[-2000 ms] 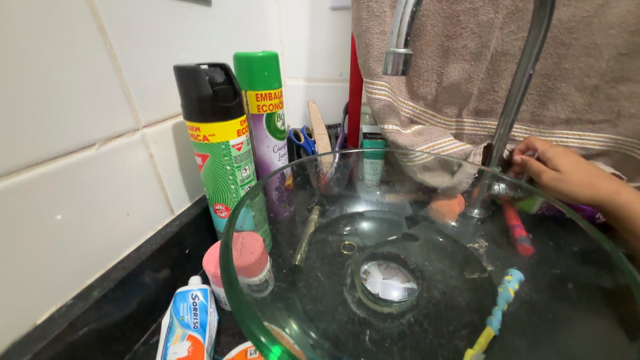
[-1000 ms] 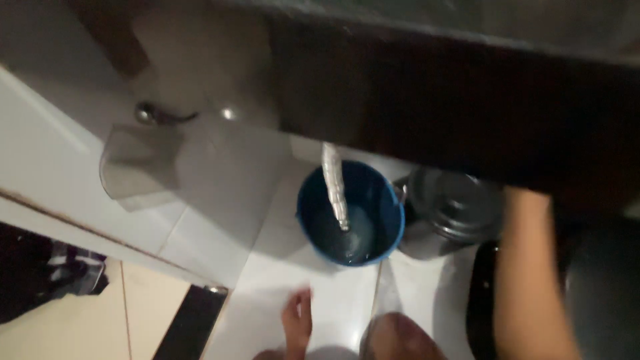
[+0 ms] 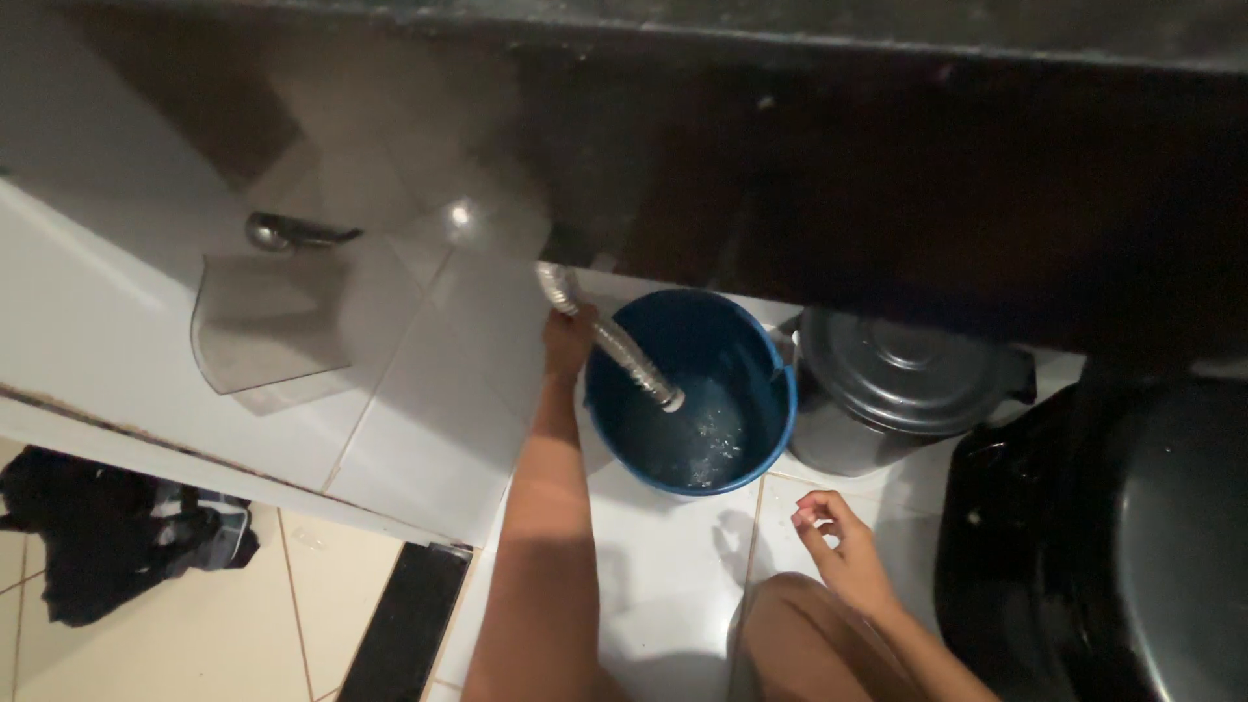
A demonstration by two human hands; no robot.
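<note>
My left hand [image 3: 569, 339] grips a silvery corrugated drain hose [image 3: 629, 357] that comes down from beneath the dark stone counter. The hose's open end hangs inside a blue plastic bucket [image 3: 788, 429], above water [image 3: 697, 444] with ripples and bubbles on its surface. To the right of the bucket and nearer to me, my right hand [image 3: 829, 526] is raised over the white tiled floor, its fingers loosely curled and holding nothing. My knee shows just below it.
The dark counter's front [image 3: 780, 175] spans the top. A lidded black bin [image 3: 902, 370] stands right of the bucket, with a large glossy black fixture [image 3: 1033, 546] beyond. Dark clothing [image 3: 107, 536] lies on the floor at left. A metal fitting [image 3: 292, 232] is on the wall.
The view has swung from the glass basin down to the floor. My left hand, low and off the hose a second ago, now grips it, and the hose slants further right in the bucket.
</note>
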